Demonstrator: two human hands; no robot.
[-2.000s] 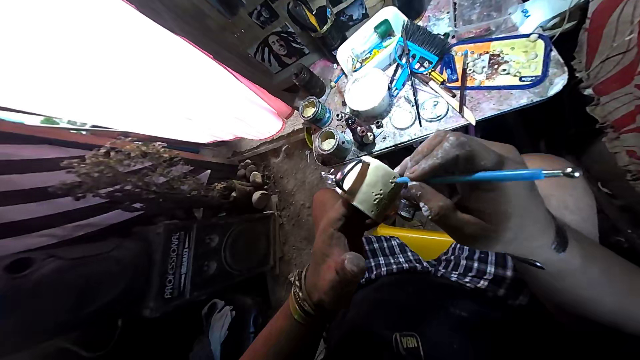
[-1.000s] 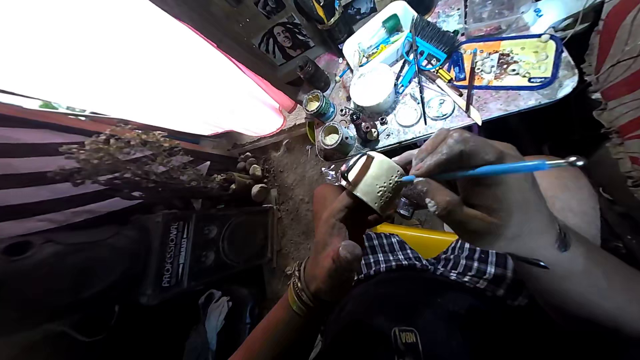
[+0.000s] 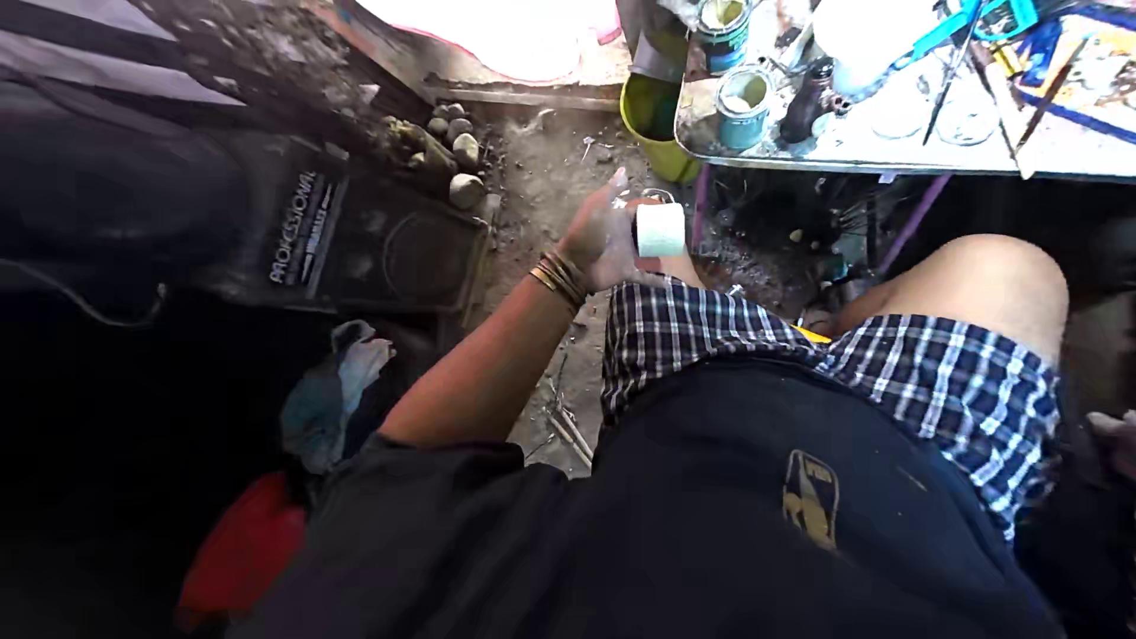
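Observation:
My left hand [image 3: 612, 238] is at the centre, beside my knee, with bracelets at the wrist. Its fingers and thumb are around a small cream-coloured, rounded piece [image 3: 661, 231], whose pale face is turned up. A shiny, wire-like edge shows just above the piece. At the right edge is a dim, skin-toned shape, perhaps part of my right hand; whether it holds anything cannot be seen. The blue-handled tool held earlier does not show.
The worktable [image 3: 799, 163] at upper right bears open paint tins [image 3: 744, 106], a dark bottle [image 3: 806, 105] and brushes. A yellow bucket [image 3: 666, 160] stands beside it. A loudspeaker [image 3: 399, 257] and stones [image 3: 466, 189] lie left of the dirt floor [image 3: 541, 177].
My right hand has left the cream piece, taking the blue-handled tool out of sight. My left hand is now apart from it, near my knee. The view has shifted a lot.

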